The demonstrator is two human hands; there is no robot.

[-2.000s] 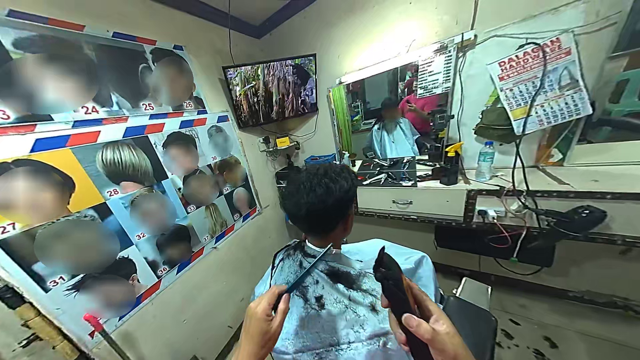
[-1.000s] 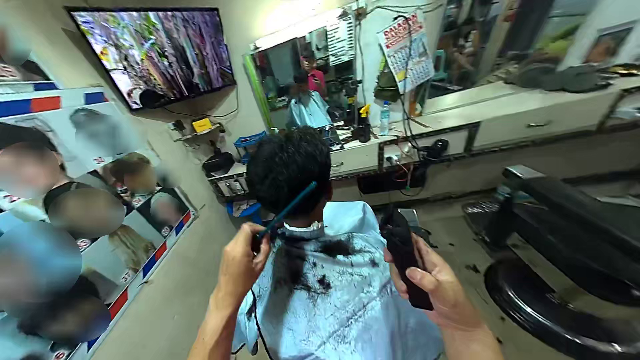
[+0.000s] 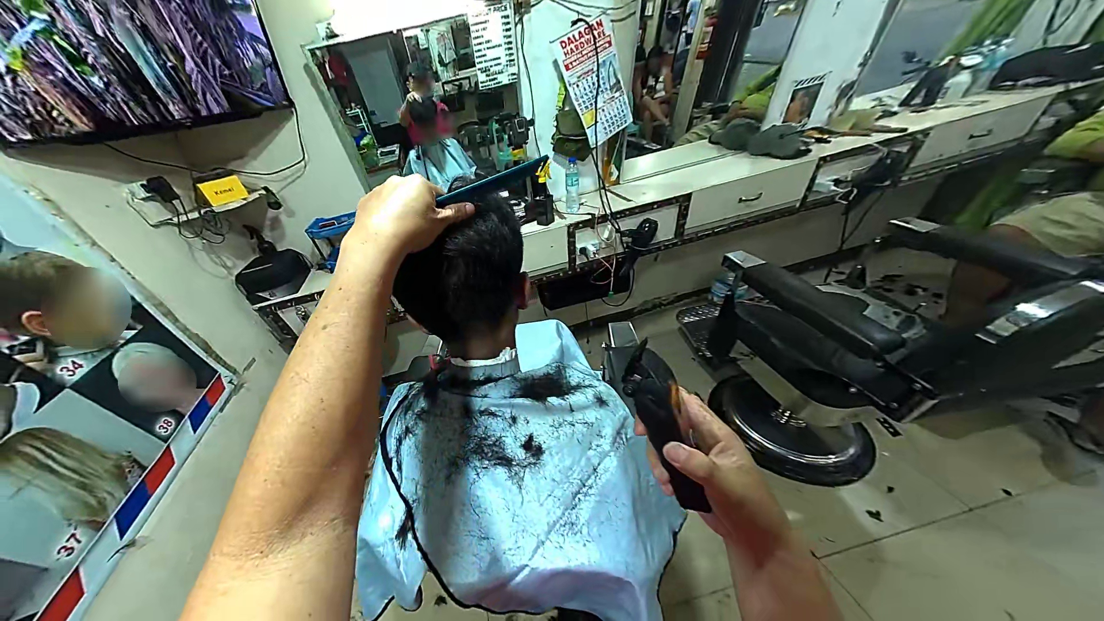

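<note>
A seated person with short dark hair (image 3: 470,276) faces away from me, draped in a light blue barber cape (image 3: 517,483) strewn with cut hair. Up at the top of the head, my left hand (image 3: 404,214) grips a blue comb (image 3: 500,179), which lies tilted across the hair. My right hand (image 3: 711,466) holds a black hair clipper (image 3: 660,414), blade end up, to the right of the cape and apart from the head. A black cord runs down the left side of the cape.
Ahead stands a white counter with drawers (image 3: 746,200) below a mirror (image 3: 431,103), bearing a water bottle (image 3: 572,183). A black barber chair (image 3: 811,319) is at the right, with another person's leg (image 3: 992,276) beyond it. A poster wall (image 3: 86,414) rises at the left.
My left hand with the comb has moved up from the nape to the top of the head. The clipper remains in my right hand, beside the cape. The view has turned right.
</note>
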